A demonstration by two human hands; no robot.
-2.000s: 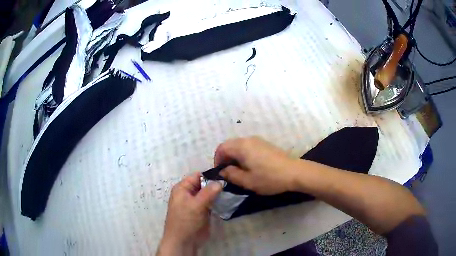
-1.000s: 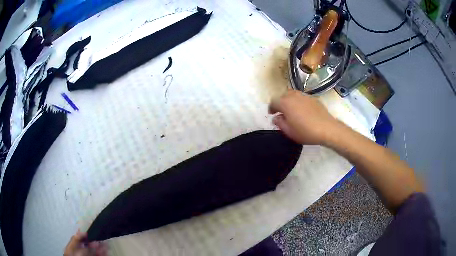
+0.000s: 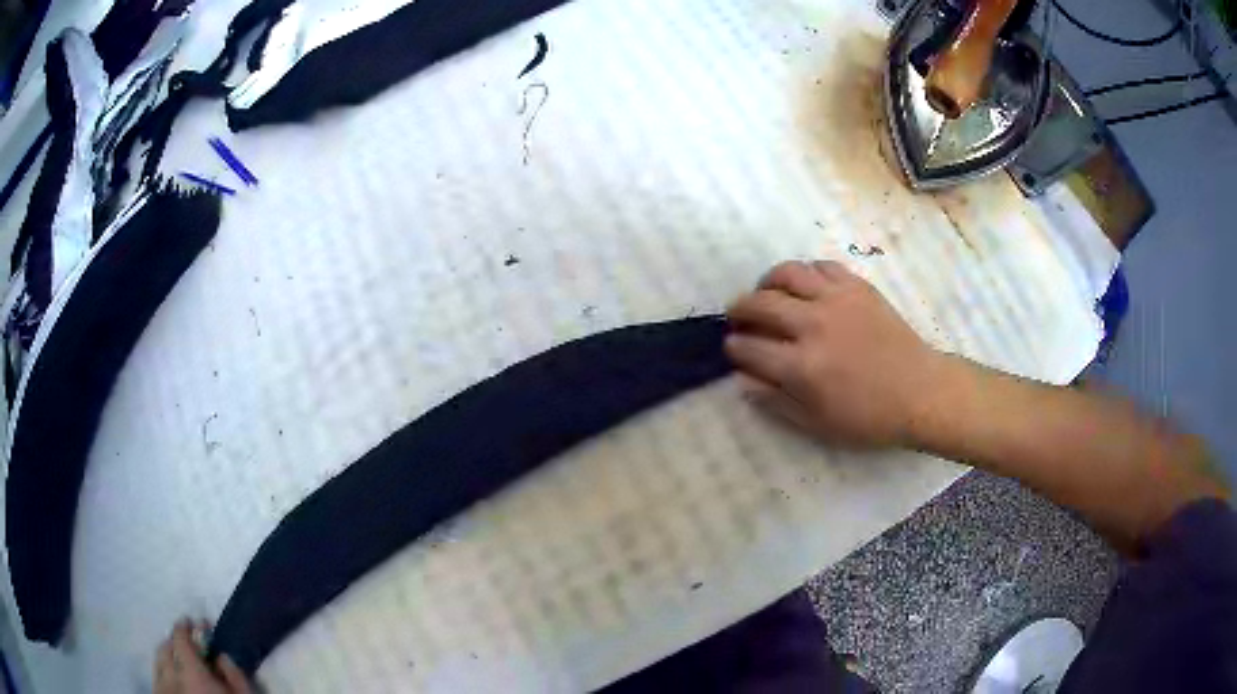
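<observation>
A curved dark collar piece (image 3: 475,447) lies on the pale padded table cover (image 3: 597,542), arching from the near left to the middle right. My right hand (image 3: 834,355) holds its right end between thumb and fingers, hiding that tip. My left hand (image 3: 197,664) is at its left end, cut off by the bottom edge, with its fingers on the tip. The steam iron (image 3: 963,95) stands at the upper right with its wooden handle up, beyond my right hand and touched by neither hand.
A finished pile (image 3: 102,393) of dark collars curves down the left side. Unpressed collars (image 3: 394,61) lie at the far side. Two blue sticks (image 3: 232,160) lie near the crumpled black-and-white bundle (image 3: 82,149). A metal iron rest (image 3: 1065,143) is at the right edge.
The wide dark piece is now a narrow curved strip, stretched between both hands. My left hand let go of the white-faced corner and moved to the left end. The view has shifted.
</observation>
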